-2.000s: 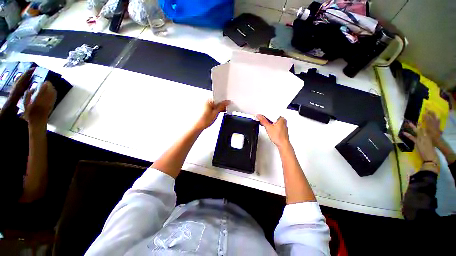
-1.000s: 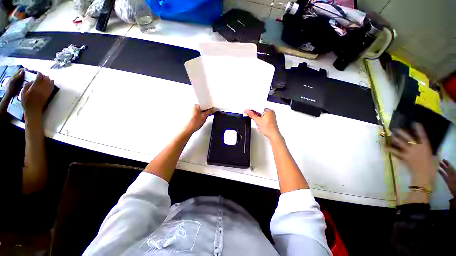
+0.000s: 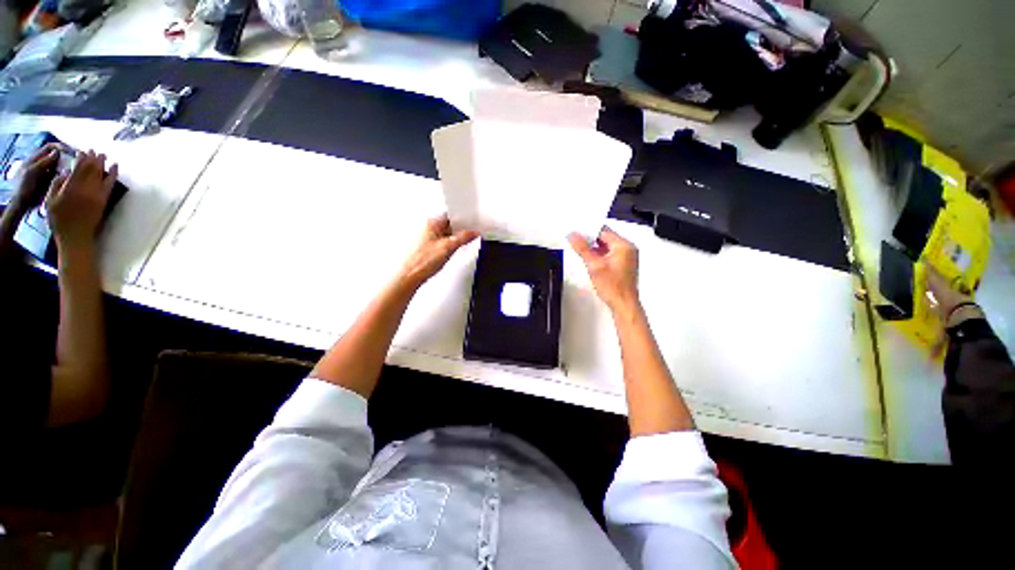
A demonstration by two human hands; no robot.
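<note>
An open black box base (image 3: 485, 334) lies flat near the table's front edge, with a small pale rounded device (image 3: 515, 300) in its middle. Behind it stands the box cover (image 3: 534, 167), its white inside facing me, with a top flap and side flaps spread. My left hand (image 3: 436, 249) grips the cover's lower left corner. My right hand (image 3: 609, 265) is at its lower right corner, thumb and fingers on the edge. The cover meets the box's far edge.
Black lettered cover blanks (image 3: 692, 192) lie right of the cover. A long black strip (image 3: 356, 111) runs along the back. Crumpled plastic (image 3: 153, 110) lies on it at left. A neighbour's hands work at far left; another's hand touches yellow packages (image 3: 959, 239) at right.
The white cover now stands upright and squarer behind the base, where it was tilted. The black box at right is gone. The right neighbour's hand has moved onto the yellow packages.
</note>
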